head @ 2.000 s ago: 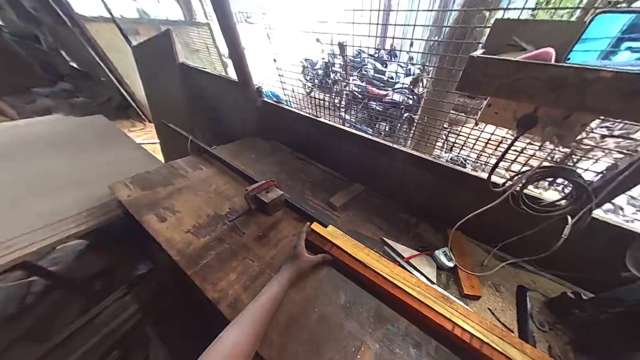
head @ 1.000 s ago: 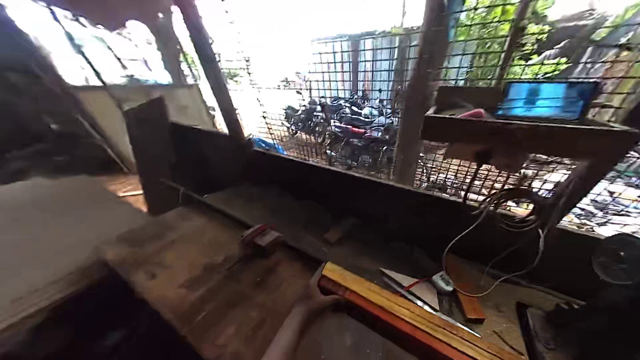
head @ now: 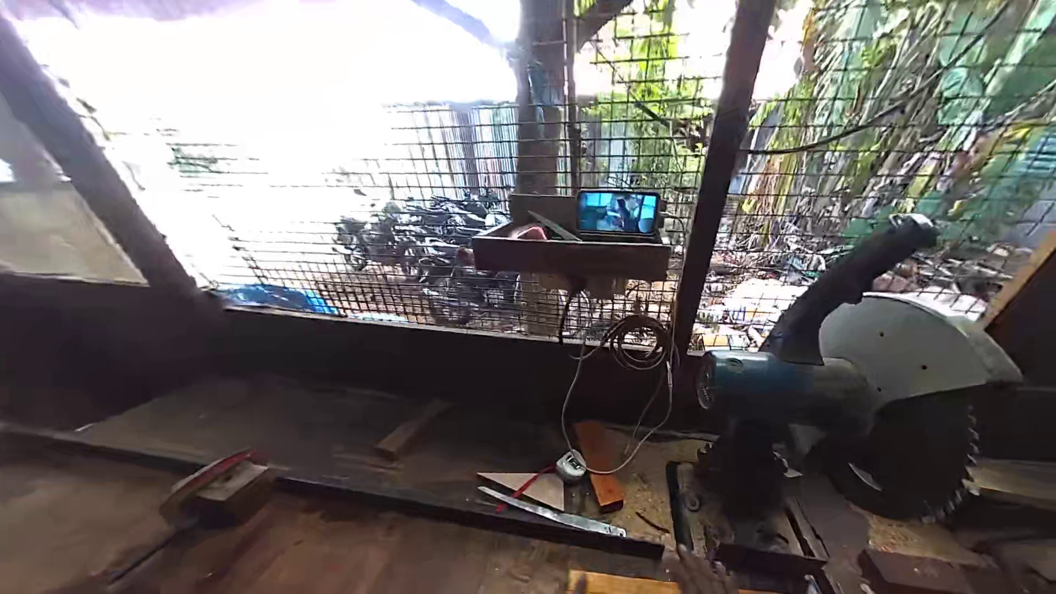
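Low at the bottom edge, what appears to be my right hand point(head: 700, 572) lies across pale wooden strips point(head: 615, 583), its blurred fingers over their far side; the palm is cut off. My left hand is out of view. Beyond the strips lie a metal ruler-like strip point(head: 551, 513), a pale triangular piece point(head: 532, 488), a tape measure point(head: 570, 466) and an orange-brown wood block point(head: 609, 491). A circular-bladed power saw point(head: 792, 388) with a pale blade guard stands to the right of the hand.
A red clamp-like tool point(head: 216, 477) sits by a small block point(head: 235, 492) at left. A loose wood offcut point(head: 412, 429) lies farther back. Coiled cable point(head: 639, 340) hangs below a wooden shelf point(head: 569, 257) holding a lit phone point(head: 619, 212). Wire mesh point(head: 445, 272) closes the far side.
The view has swung right, bringing the saw into sight. The strips now lie nearer the bottom edge, with their left end to the right of the metal strip's left end. My left hand, earlier at that end, has left view.
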